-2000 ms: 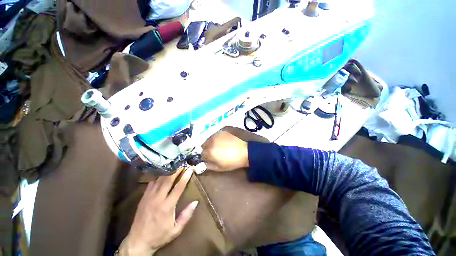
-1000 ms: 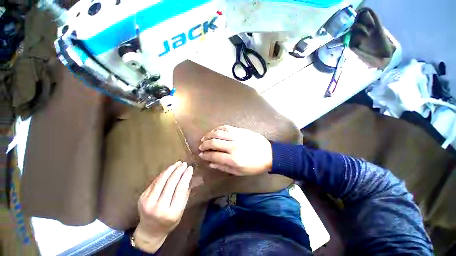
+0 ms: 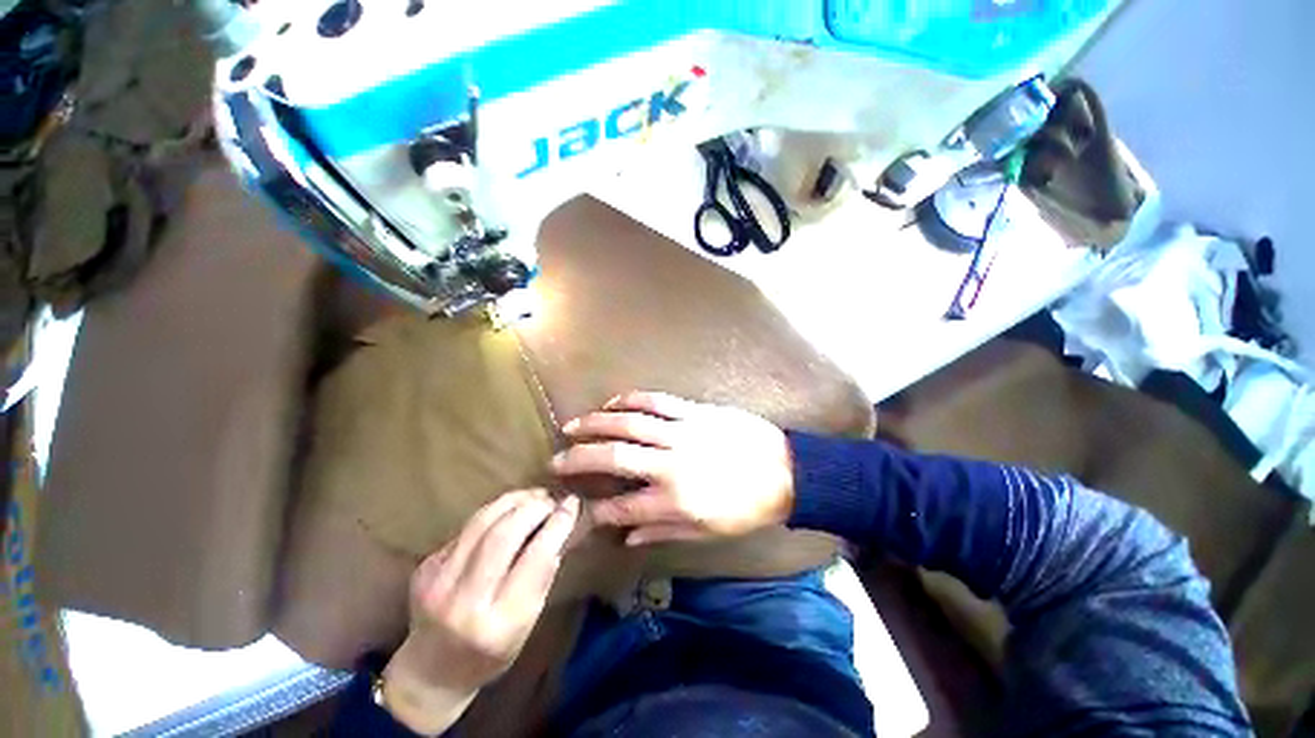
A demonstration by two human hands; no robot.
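Brown cloth (image 3: 678, 310) lies over the machine table and hangs at the front edge near my lap. A narrow seam (image 3: 538, 378) runs from the lit presser foot (image 3: 511, 309) down to my fingers. My left hand (image 3: 490, 584) pinches the cloth at the seam's near end, fingertips together. My right hand (image 3: 685, 469) lies on the cloth just right of the seam, its fingertips close to those of my left hand. Whether its fingers grip the cloth is hard to tell. The white and blue sewing machine head (image 3: 606, 123) is above the cloth.
Black-handled scissors (image 3: 743, 209) lie right of the needle. A slim red and dark tool (image 3: 979, 260) lies farther right. White cloth scraps (image 3: 1175, 310) and more brown cloth (image 3: 1103, 433) are at the right. Crumpled brown pieces (image 3: 87, 216) are at the far left.
Both hands have moved from the presser foot down the seam toward my lap. Most recently, my left fingertips have closed on the cloth beside my right hand. The view has also shifted.
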